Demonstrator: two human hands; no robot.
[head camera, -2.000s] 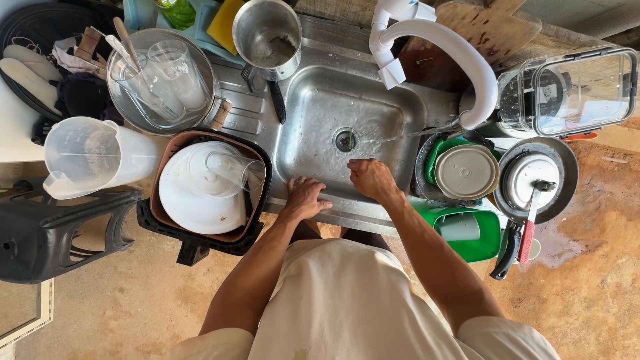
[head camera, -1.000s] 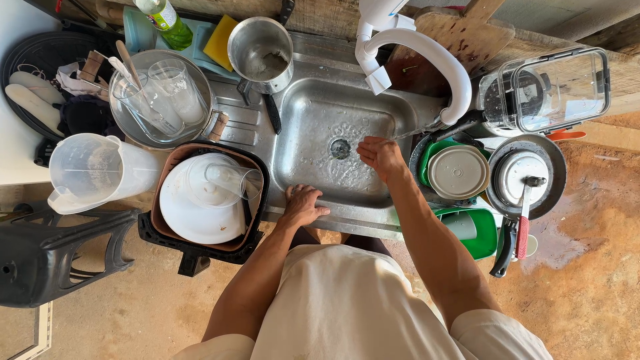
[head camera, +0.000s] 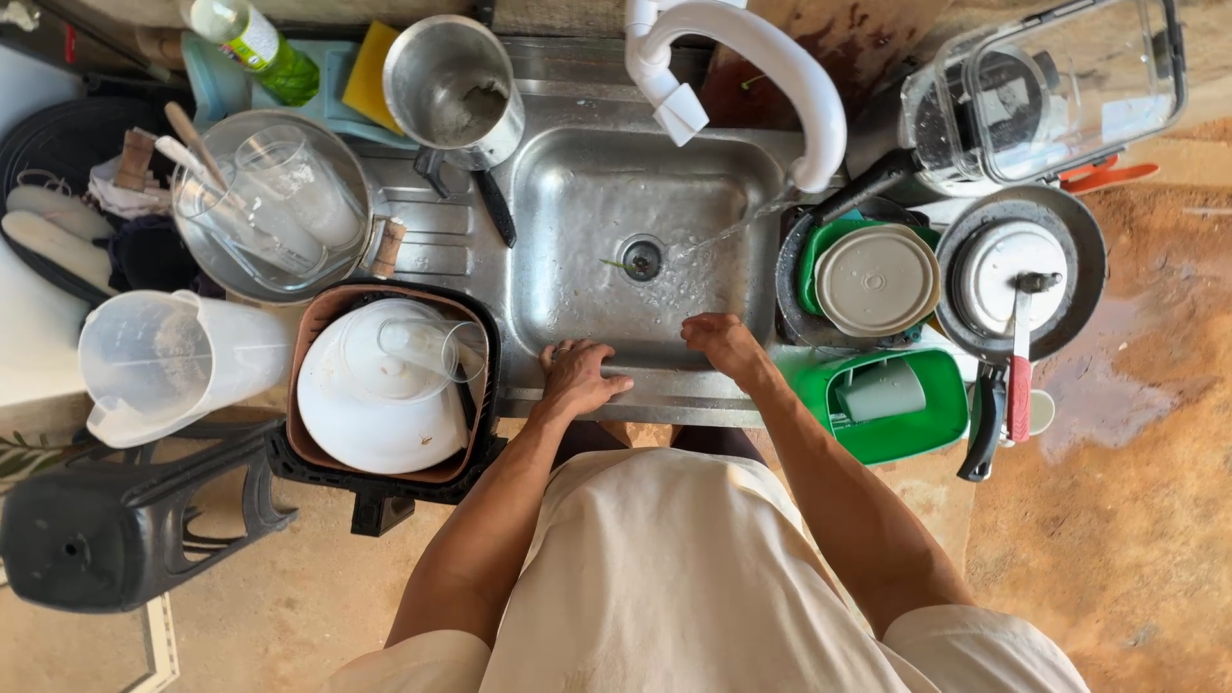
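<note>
Water runs from the curved white faucet (head camera: 804, 106) into the stainless steel sink (head camera: 568, 241), landing beside the drain (head camera: 640, 258), where small green scraps lie. On the sink's front edge rests my left hand (head camera: 577, 376), empty, its fingers apart. My right hand (head camera: 724, 344) is over the basin's front right part, fingers curled; whether it holds anything small cannot be told. Behind the basin's left corner stands a metal pot (head camera: 454, 94) with a black handle. An air fryer basket (head camera: 489, 385) left of my left hand holds white plates (head camera: 375, 423) and a clear glass (head camera: 443, 348).
At left are a metal pan (head camera: 269, 284) of glasses and utensils, a plastic jug (head camera: 231, 351) and a yellow sponge (head camera: 372, 77). On the right stand stacked containers (head camera: 876, 279), a green tub (head camera: 943, 414), a frying pan (head camera: 1083, 279) and a clear container (head camera: 1068, 87).
My right hand has moved from near the drain toward the front right of the basin. My left hand has stayed at the sink's front edge.
</note>
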